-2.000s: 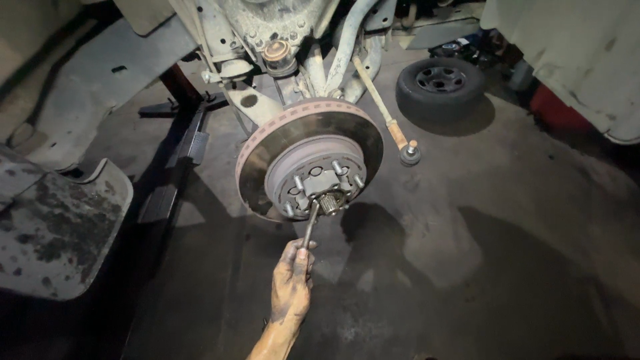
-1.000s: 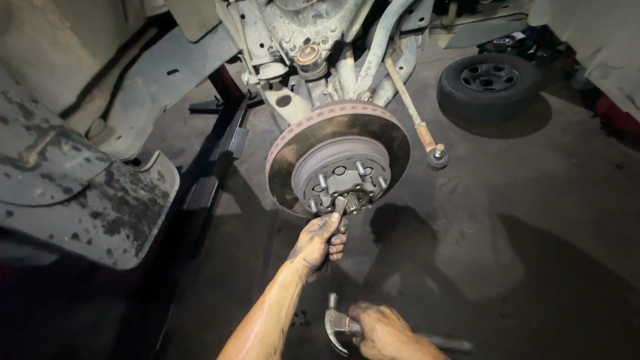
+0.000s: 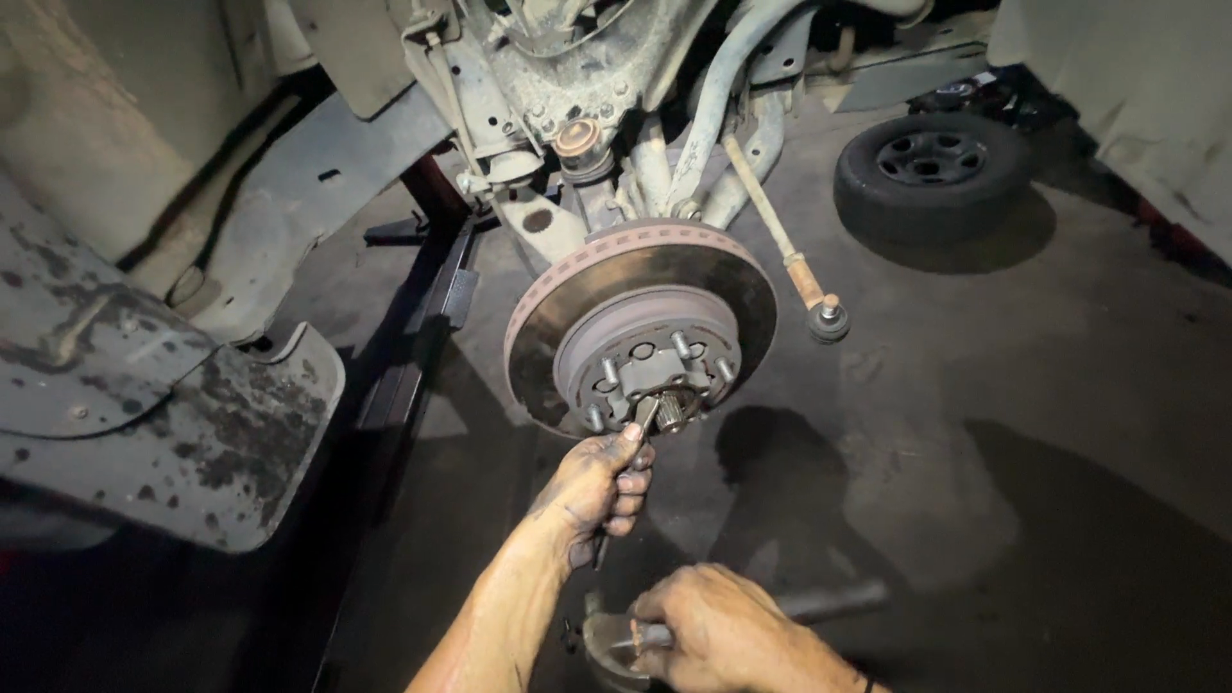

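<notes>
My left hand (image 3: pixel 599 486) grips a slim metal tool (image 3: pixel 646 414), perhaps a chisel or punch, whose upper end is at the wheel hub (image 3: pixel 657 371) beside the splined axle shaft end (image 3: pixel 673 412). The exact contact is partly hidden by my fingers. Around the hub, with its several wheel studs, sits the brake disc (image 3: pixel 640 255), rusty at the vented rim. Lower in view, my right hand (image 3: pixel 717 626) is closed around a claw hammer close to its head (image 3: pixel 608 647); the handle (image 3: pixel 833 601) sticks out to the right. The hammer is below the left hand, apart from it.
A tie rod (image 3: pixel 770 217) hangs right of the disc, its ball joint end (image 3: pixel 828 320) loose. Suspension arms (image 3: pixel 707 115) are above. A wheel with tyre (image 3: pixel 932 188) lies on the floor at back right. At left are a mud flap (image 3: pixel 279 433) and a dark lift arm (image 3: pixel 409 356).
Two seconds ago only one hand was in view, holding the tool at the hub. The right hand with the hammer has come into view from below. The left hand now grips nearer the hub.
</notes>
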